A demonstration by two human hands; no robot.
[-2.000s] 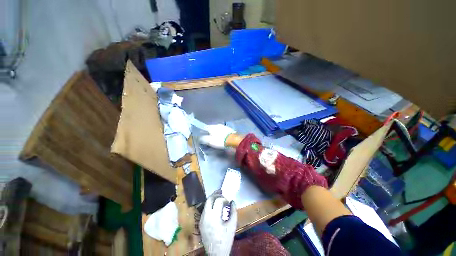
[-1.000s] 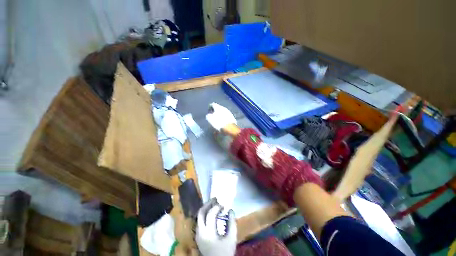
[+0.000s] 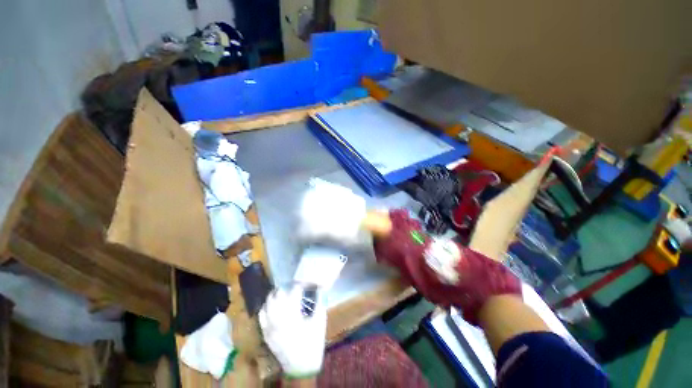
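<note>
A flat silver-white metal plate [image 3: 322, 268] with a small hole near its far right end lies over the front of the grey metal tabletop. My left hand [image 3: 292, 330], in a white knitted glove, grips its near end. A small dark-and-white striped patch shows between the left fingers; I cannot tell what it is. My right hand [image 3: 332, 213], in a white glove above a dark red sleeve cover, is just beyond the plate. It is blurred, so I cannot tell whether it holds anything.
Blue-edged sheets [image 3: 387, 140] are stacked at the back right, with striped cloth [image 3: 434, 194] and red cloth [image 3: 476, 198] nearby. Pale rags [image 3: 228, 193], a dark pad [image 3: 254, 286] and a white bundle [image 3: 209, 345] lie left. Cardboard flaps [image 3: 163, 189] flank both sides. A tray is lower right.
My right hand first moved up the table away from the plate, then came back close to the plate's far end. My left hand keeps its hold, and the plate's angle has changed.
</note>
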